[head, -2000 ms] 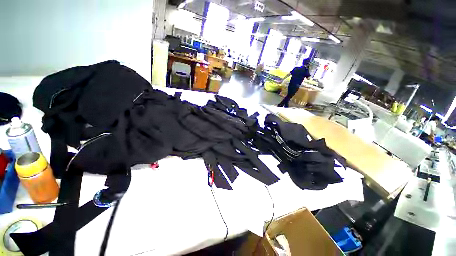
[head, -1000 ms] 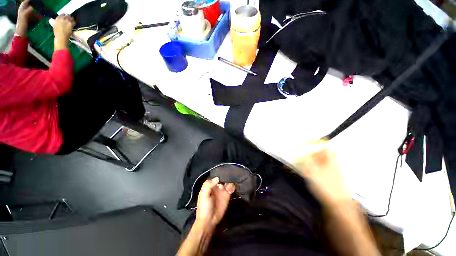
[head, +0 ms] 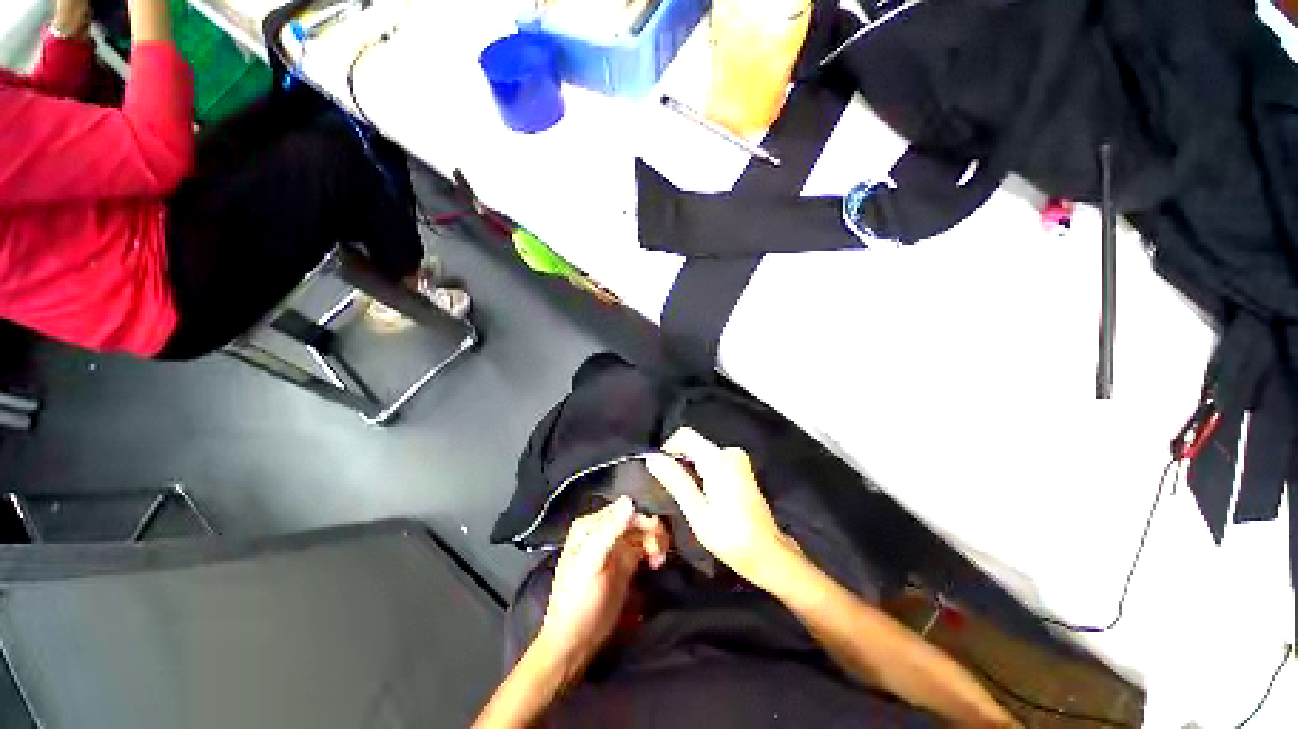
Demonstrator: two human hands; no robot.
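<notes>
A black bag panel (head: 598, 406) with a thin pale curved trim lies bunched on my lap. My left hand (head: 595, 560) is at its lower part, fingers curled in against the dark cloth in a pinch. What lies between the fingertips is too small to tell. My right hand (head: 723, 510) is beside it, its fingers closed over the panel's upper edge at the pale trim. The hands are close together. A narrow black strip (head: 1106, 285) lies on the white table, its upper end over the black cloth pile.
The white table (head: 911, 356) holds a black bag pile (head: 1053, 100), crossing straps (head: 755, 224), red-handled snips (head: 1196, 432), a slim pen (head: 719, 131), an orange bottle (head: 755, 64), a blue cup (head: 523, 86) and a blue tray (head: 612, 50). A person in red (head: 86, 214) sits at left.
My right hand has let go of the narrow black strip, now on the table, and has come down to the panel beside my left hand. My left hand has stayed on the lap.
</notes>
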